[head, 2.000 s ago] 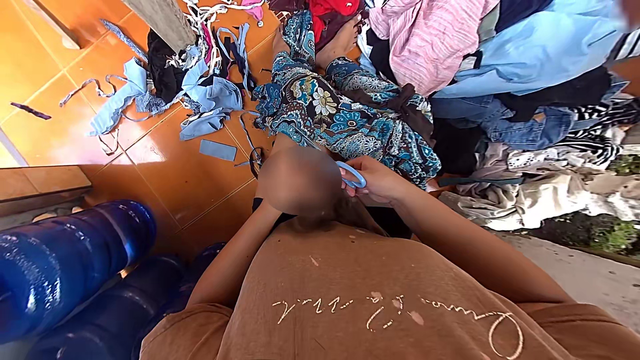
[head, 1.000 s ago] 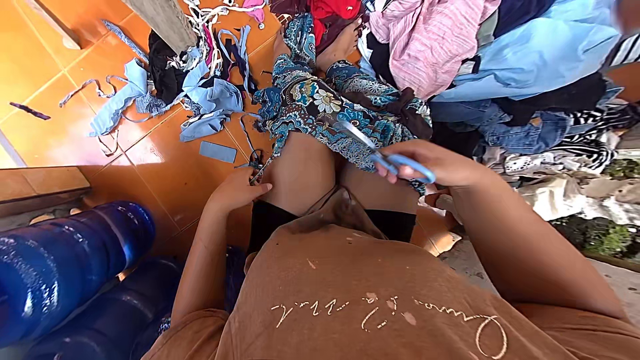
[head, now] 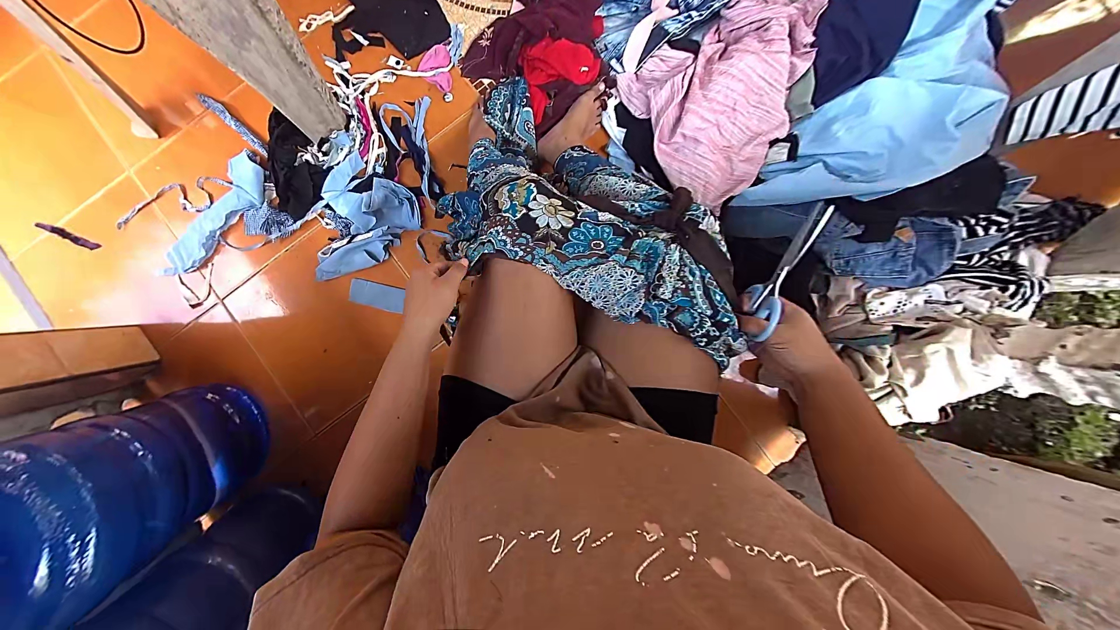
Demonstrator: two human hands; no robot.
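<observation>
A blue floral-patterned cloth (head: 560,236) with a dark brown strip lies across my legs. My left hand (head: 435,293) pinches its edge on the left, beside my thigh. At the cloth's right edge, my right hand (head: 783,341) holds scissors with light blue handles (head: 765,317), and its fingers also touch the fabric there. The blades point up and to the right, slightly apart, over dark cloth. Whether the right fingertips grip the fabric is hard to tell.
Cut light blue fabric scraps (head: 372,210) and ties lie on the orange tiles at left, by a grey post (head: 254,61). A clothes pile (head: 726,96) spreads ahead and right. Large blue water bottles (head: 131,472) lie at lower left. A concrete ledge (head: 989,507) is at lower right.
My hands were together near my lap, then moved apart. The left now holds the cloth's left edge; the right, with the scissors, has moved to its right edge. The cloth is spread wider.
</observation>
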